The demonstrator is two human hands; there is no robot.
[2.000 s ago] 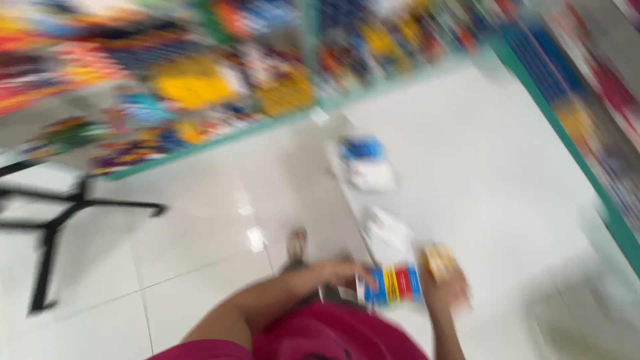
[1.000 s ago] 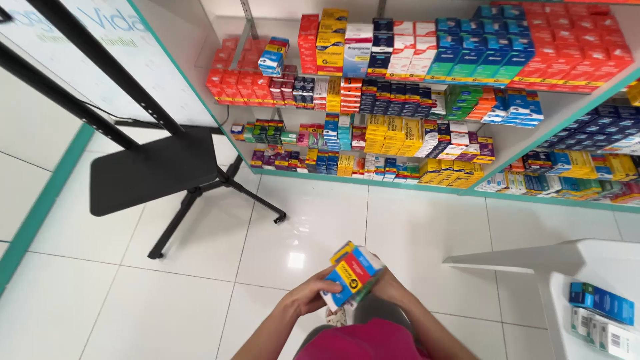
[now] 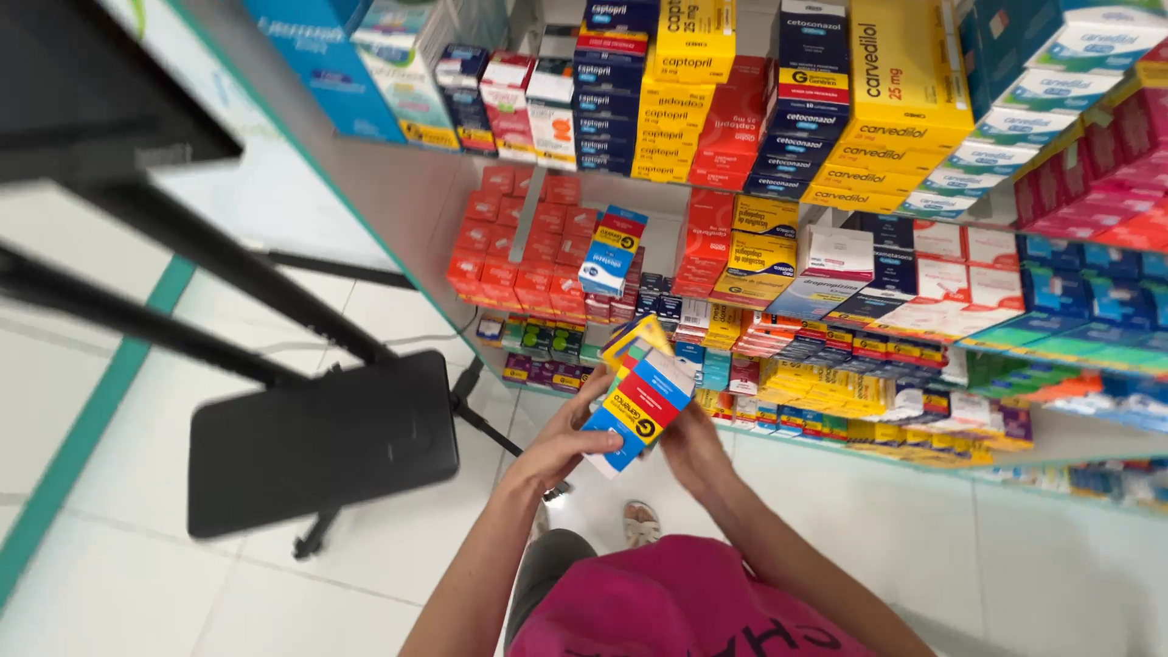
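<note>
My left hand (image 3: pixel 566 443) grips a blue, red and yellow medicine box (image 3: pixel 641 406), with the thumb across its lower end. Behind that box a yellow medicine box (image 3: pixel 636 339) sticks up; which hand bears it is hard to tell. My right hand (image 3: pixel 695 449) is at the right side of the boxes, its fingers mostly hidden behind them. Beyond my hands, a blue and white medicine box (image 3: pixel 613 251) rests against stacked red boxes (image 3: pixel 520 242) on a shelf.
Shelves (image 3: pixel 584 178) packed with medicine boxes run across the front and right, above and beyond my hands. To the left is a black stand with a flat platform (image 3: pixel 319 443), its legs on the tiled floor (image 3: pixel 365 575). A teal-edged panel (image 3: pixel 301 173) borders the shelves.
The view has turned to the shelves and come closer to them. Both hands are now together at the boxes; two seconds ago they were farther apart. The white table on the right has left view.
</note>
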